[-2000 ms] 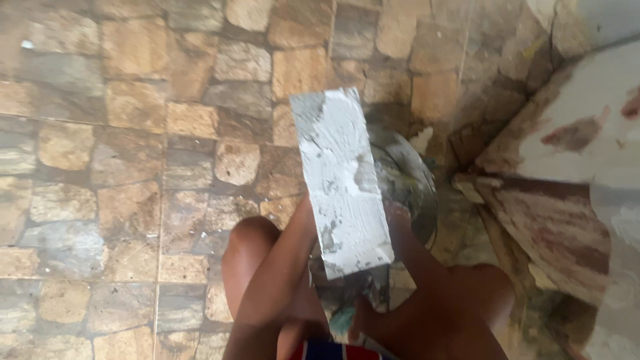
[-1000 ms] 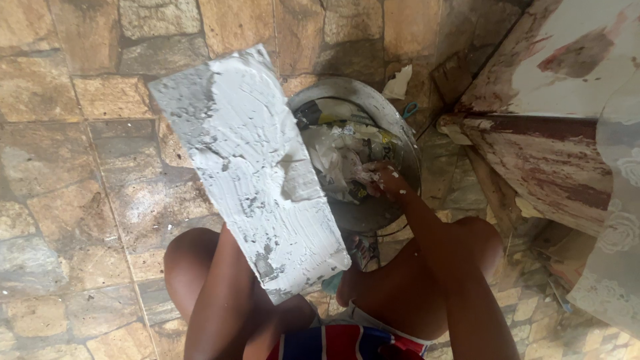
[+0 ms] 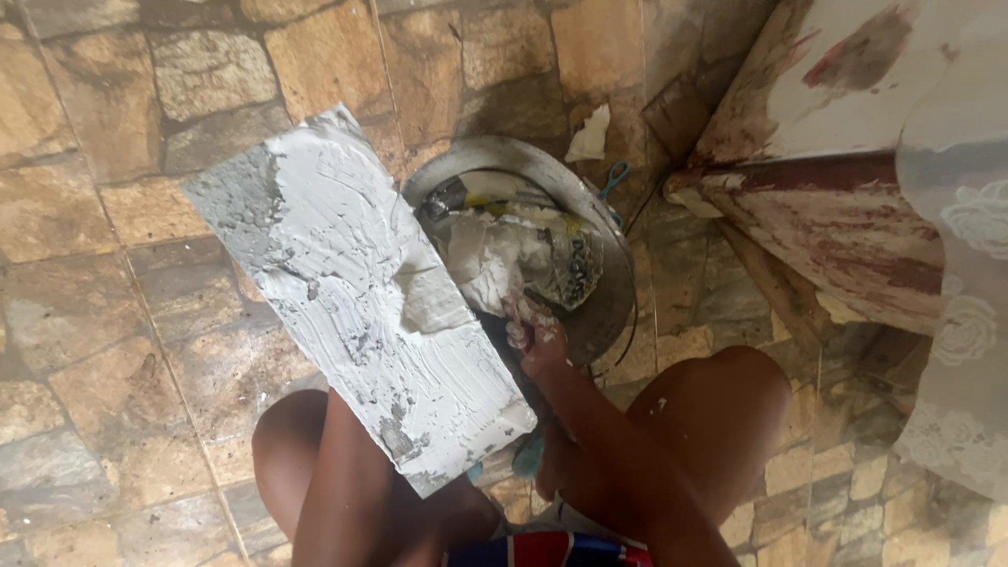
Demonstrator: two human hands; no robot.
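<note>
A flat rectangular board [image 3: 354,315], thickly coated with white paste and bare grey at its upper left end, is tilted across the middle of the view. My left forearm runs under it, and the board hides my left hand. My right hand [image 3: 540,332], fingers curled and smeared with white, is at the near side of a round metal basin [image 3: 610,315]. Something reddish shows at its fingers, too unclear to name. Inside the basin, white paste [image 3: 480,264] lies in a crumpled plastic bag [image 3: 579,264] that bears writing. The board overlaps the basin's left edge.
Stone-patterned floor tiles [image 3: 94,315] surround my bent knees. Beyond the basin lie a pale scrap [image 3: 591,135] and a blue looped thing [image 3: 614,179], perhaps scissors. At right stand a stained, peeling whitish and reddish structure [image 3: 835,228] and a sheer floral cloth [image 3: 969,315].
Since two seconds ago the board has moved left and tilted, uncovering more of the basin. My right hand has gone from beside the board into the basin.
</note>
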